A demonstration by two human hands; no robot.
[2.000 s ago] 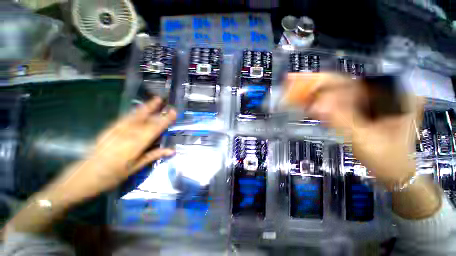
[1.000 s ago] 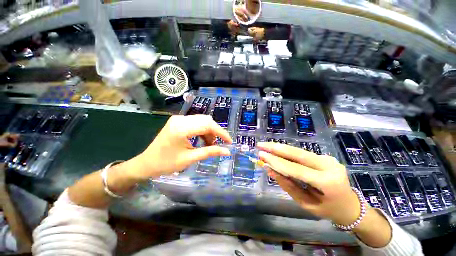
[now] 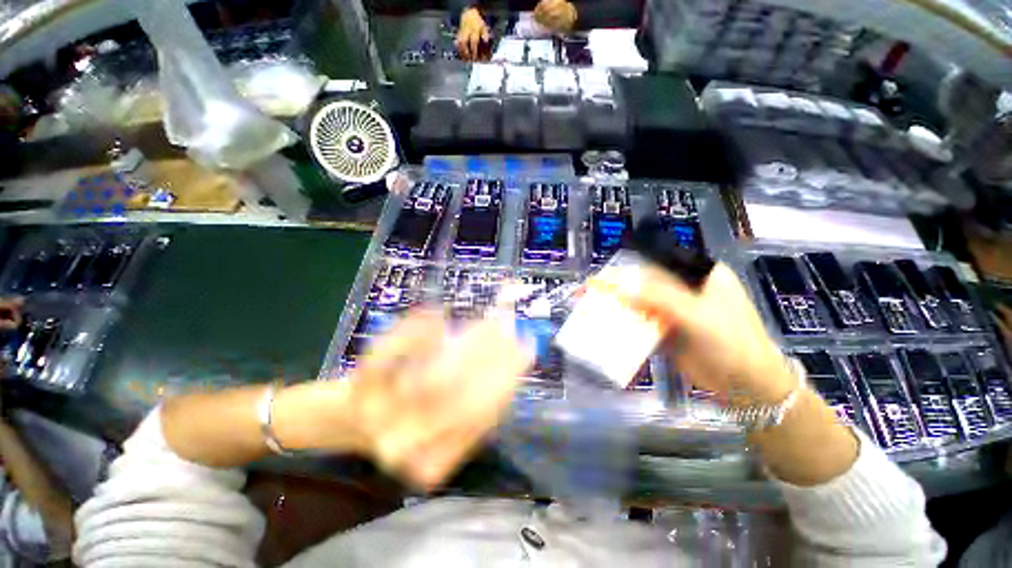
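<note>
A clear blister tray with two rows of keypad phones lies in front of me. Upper-row phones at the middle and right, such as this phone, show blue print on the screen; the two at the left are dark. My left hand is blurred over the lower left row; whether it holds anything cannot be told. My right hand holds a white flat piece over the lower row, with a dark blurred part above the fingers. A blurred clear film sheet with faint blue shows at the tray's front edge.
A second tray of phones lies at the right, with a white board behind it. A fan and a blue-printed sheet are behind my tray. Wrapped stacks stand further back. Another person's hand shows at the top.
My hands have moved apart, the left one lower and blurred. The right hand's piece has turned and shows a broad white face. The view has shifted slightly.
</note>
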